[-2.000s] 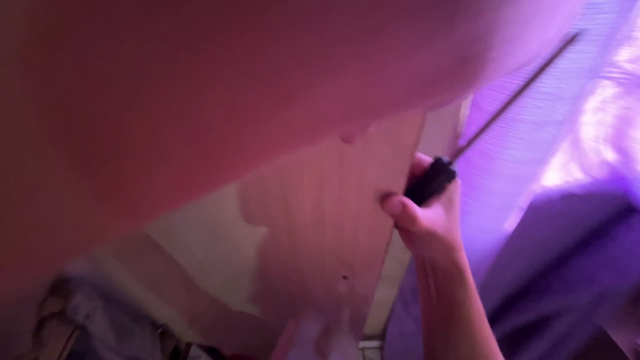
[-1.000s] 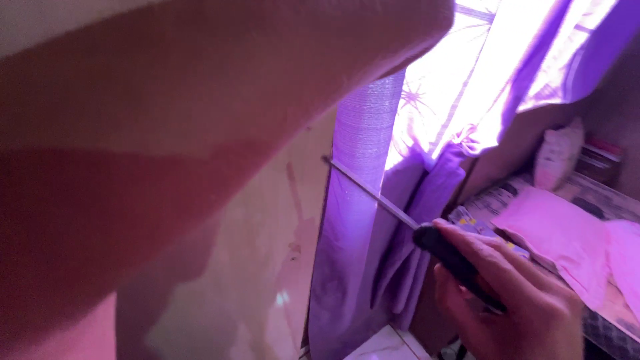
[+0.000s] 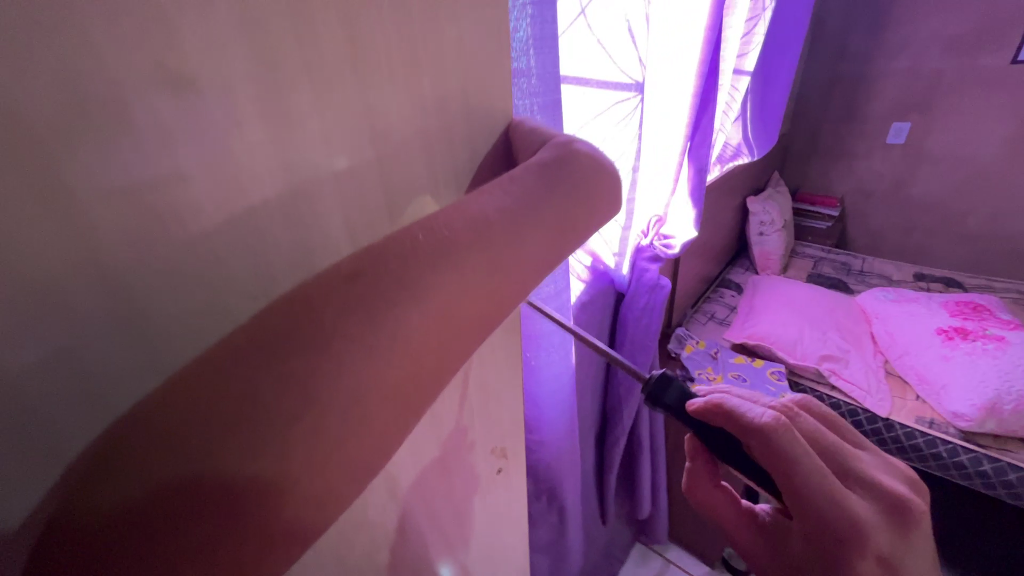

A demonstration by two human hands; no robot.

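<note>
My right hand point(image 3: 808, 472), at the lower right, is closed around the black handle of a screwdriver point(image 3: 588, 344). Its metal shaft points up and left, and the tip end is near the edge of a pale wooden panel point(image 3: 480, 496), close under my left forearm. My left arm reaches across the panel from the lower left. The bent left hand point(image 3: 568, 168) is at the panel's upper right edge; its fingers are mostly hidden behind the wrist, so what they touch cannot be told.
Purple curtains point(image 3: 552, 448) hang right behind the panel's edge, before a bright window point(image 3: 600, 80) with a metal grille. At the right stands a bed point(image 3: 912, 448) with pink pillows point(image 3: 808, 336) and a patterned cloth point(image 3: 732, 364). A tiled floor point(image 3: 652, 560) shows below.
The view has swung toward the window and bed. My left arm, which filled the upper frame, now sits lower, with its wrist in sight. The screwdriver remains in my right hand.
</note>
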